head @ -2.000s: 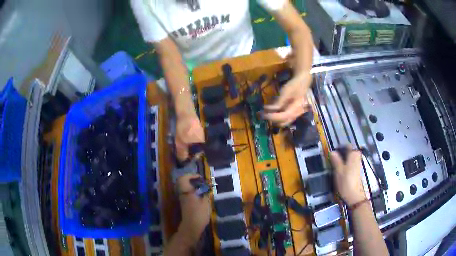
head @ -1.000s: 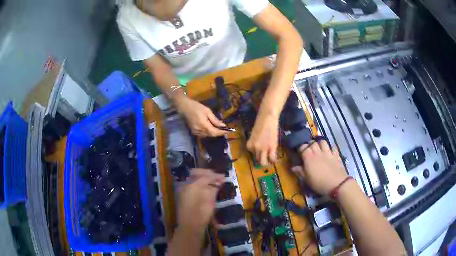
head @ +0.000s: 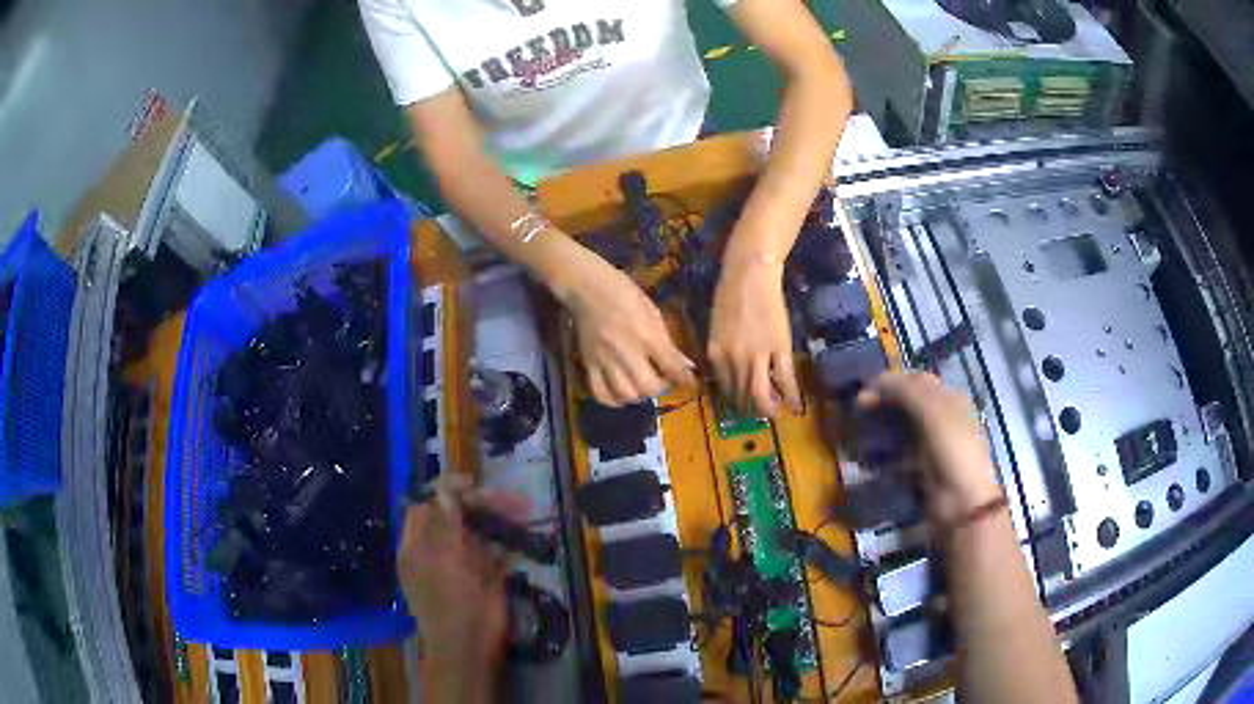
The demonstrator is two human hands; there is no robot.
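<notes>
My left hand, blurred, is between the blue basket and the orange fixture tray, with a black power adapter at its fingertips. My right hand is over the tray's right socket row, its fingers around another black adapter; the fit in its socket is partly hidden. Black adapters sit in both white socket rows. Thin black cords lie toward the green connector strip down the middle.
A blue basket heaped with black adapters rests over trays at left. Across the tray, a person in a white shirt has both hands near the green strip. A grey metal station plate is at right. Round black-and-silver units are between trays.
My left hand has moved left and down from the left socket row toward the basket. My right hand has shifted slightly right. The left row's socket near it now shows an adapter. The other person's hands are closer together.
</notes>
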